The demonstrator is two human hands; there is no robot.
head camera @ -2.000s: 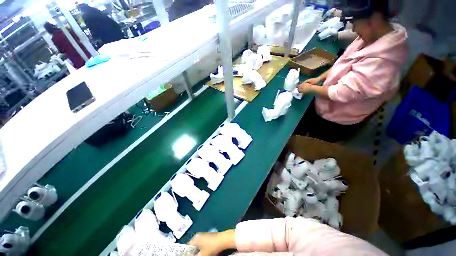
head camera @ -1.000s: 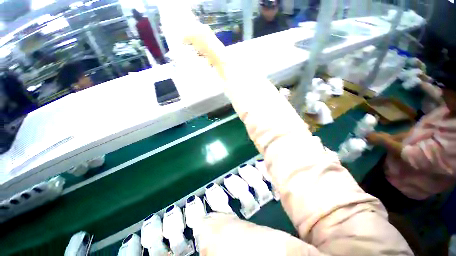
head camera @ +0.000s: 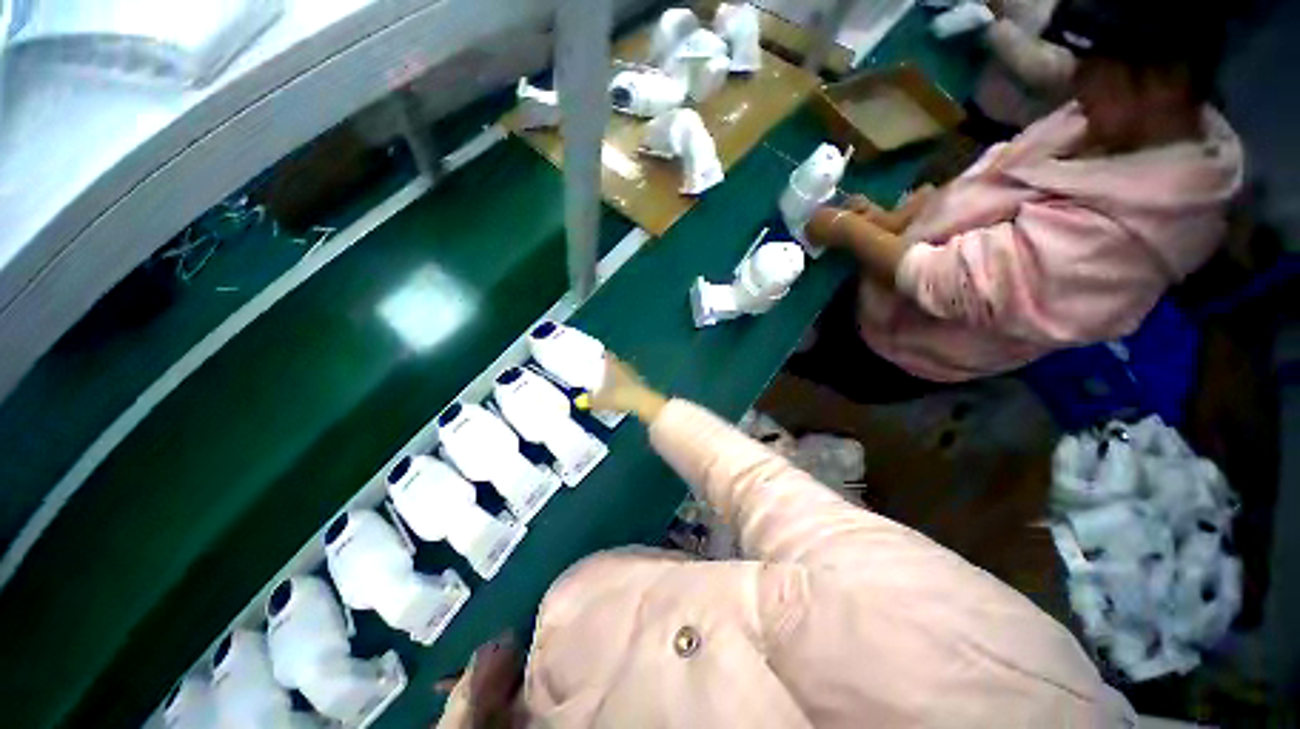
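White dome-style security cameras (head camera: 454, 516) stand side by side in a slanting row on the green bench (head camera: 649, 491), dark lens windows towards the conveyor and flat bases towards me. My right hand (head camera: 616, 387) is at the far end of the row, its fingers on the last camera (head camera: 568, 356); a small yellow patch shows at a fingertip. The fingers hide part of that camera, which stays in line with the others. My left hand (head camera: 492, 681) is low at the bottom edge, dark, blurred and partly cut off; whether it holds anything cannot be told.
A person in pink handles a camera (head camera: 816, 185) at the right; another camera (head camera: 756, 281) lies nearer. Beyond are a cardboard sheet (head camera: 642, 200) with cameras and a tan tray (head camera: 895, 111). A pale post (head camera: 582, 157) rises beside the green conveyor (head camera: 285, 356). White units (head camera: 1148, 548) are piled lower right.
The view has swung down and right. An arm that reached over the white shelf is no longer there; my right hand is now at the far end of the row.
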